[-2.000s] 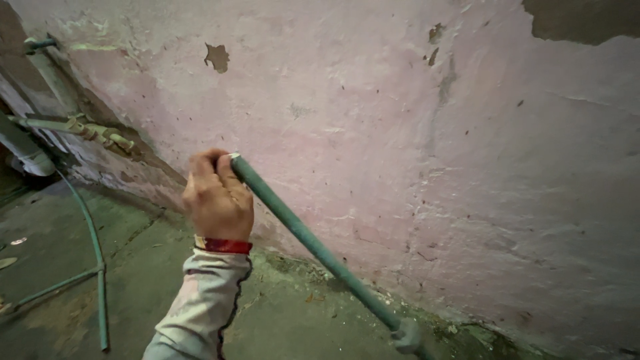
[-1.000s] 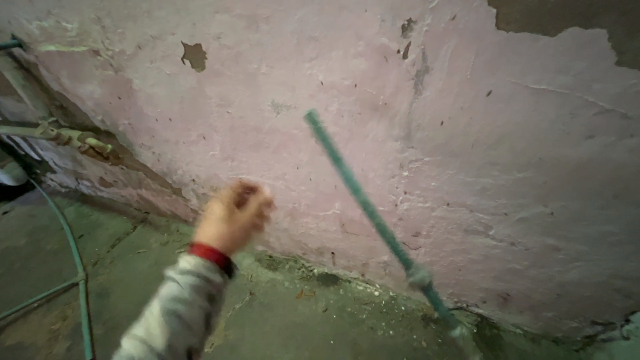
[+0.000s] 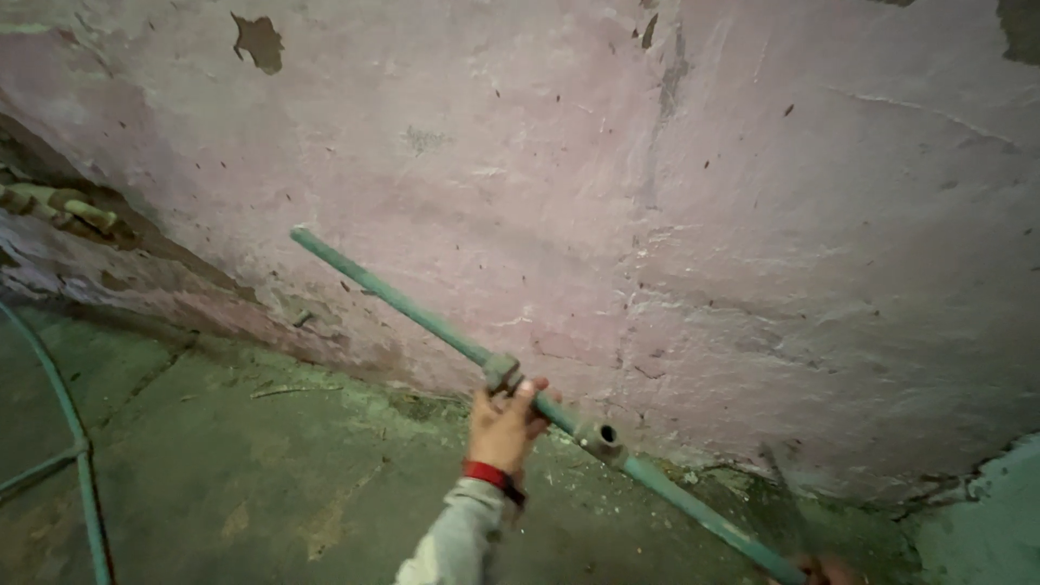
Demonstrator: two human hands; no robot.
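Observation:
A long green pipe (image 3: pixel 422 318) with fittings slants from upper left to lower right in front of the wall. My left hand (image 3: pixel 505 422), with a red band at its wrist, grips the pipe just below a coupling (image 3: pixel 501 371). Further down, a tee fitting (image 3: pixel 601 439) shows a round open port. At the bottom right edge, part of my right hand (image 3: pixel 825 571) is at the pipe's lower end, blurred and mostly cut off by the frame; its fingers seem to be around the pipe.
A pink plaster wall (image 3: pixel 487 203) with peeled patches stands ahead. Another green pipe (image 3: pixel 73 414) with a branch lies on the concrete floor (image 3: pixel 268 471) at left. Pale pipe fittings (image 3: pixel 81 211) sit along the wall at upper left. A pale green surface (image 3: pixel 983 520) is at lower right.
My left hand was at the pipe's upper end, let go of it, and now grips it lower, near the coupling. The pipe's upper end has swung left and down.

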